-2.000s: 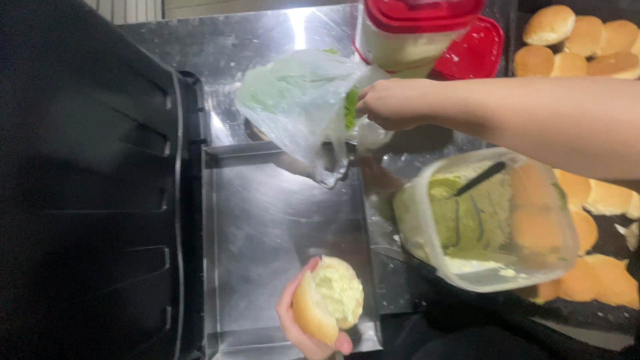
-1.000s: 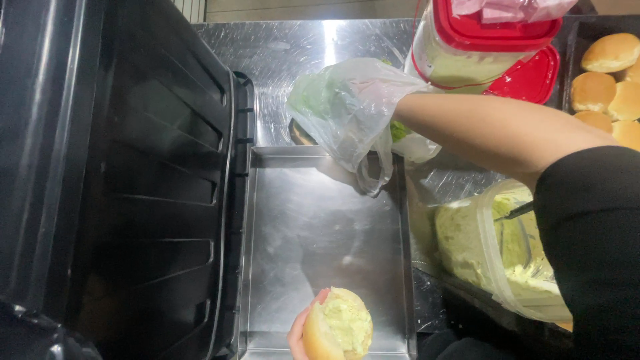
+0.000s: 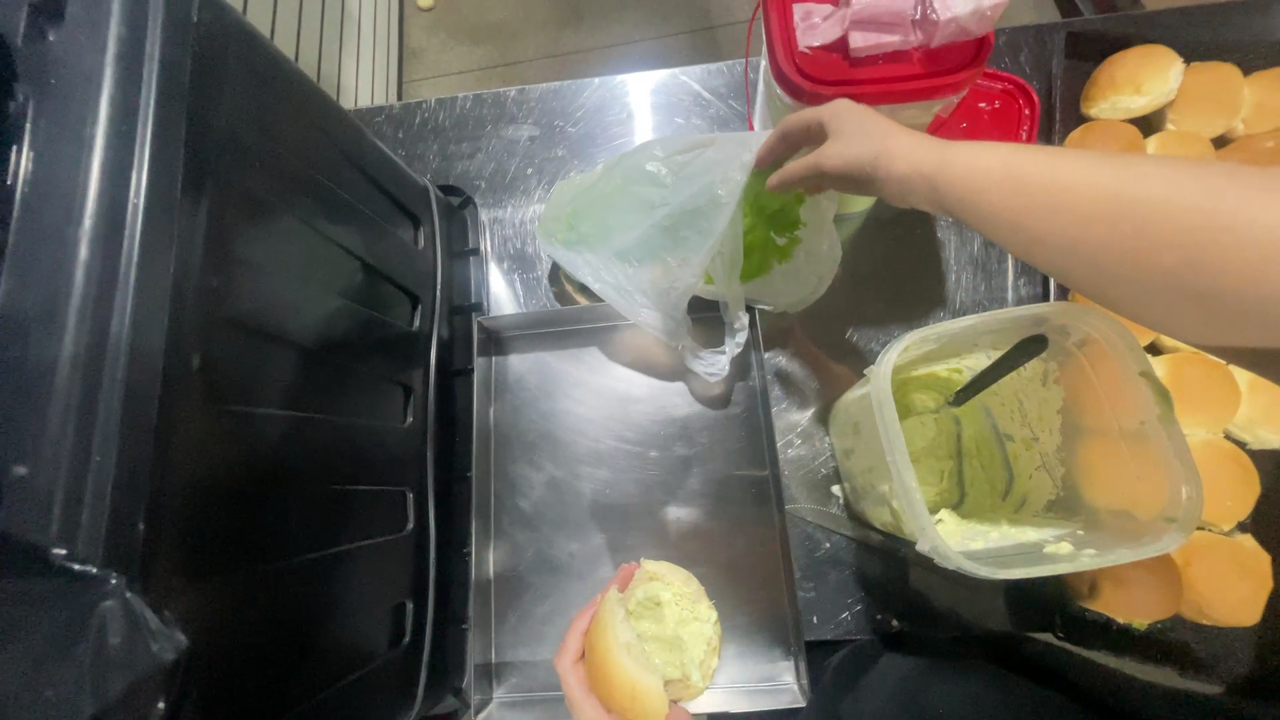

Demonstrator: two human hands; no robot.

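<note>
My left hand (image 3: pixel 577 655) holds a split bun (image 3: pixel 665 630) spread with a pale green filling, over the near end of a metal tray (image 3: pixel 625 480). Past the tray's far edge lies a thin plastic bag (image 3: pixel 650 200) with green lettuce (image 3: pixel 770 228) showing at its mouth. My right hand (image 3: pixel 815 150) is at the bag's opening, its fingertips at the plastic edge; whether they pinch it is unclear. To the right of the tray, a clear plastic tub (image 3: pixel 880 440) contains the same sort of filling and a dark-handled utensil (image 3: pixel 1000 370).
A large black plastic crate (image 3: pixel 280 400) stands along the left. Behind the tub is a red-lidded container (image 3: pixel 880 60) with a pink wrapper (image 3: pixel 880 22) on top, beside another red lid (image 3: pixel 1000 108). Several buns (image 3: pixel 1130 82) fill a dark tray at the right. A serrated blade (image 3: pixel 830 515) lies by the tub.
My right hand, hidden in the bag one second ago, now shows at its mouth, and more lettuce is visible. My left hand still holds the filled bun over the tray.
</note>
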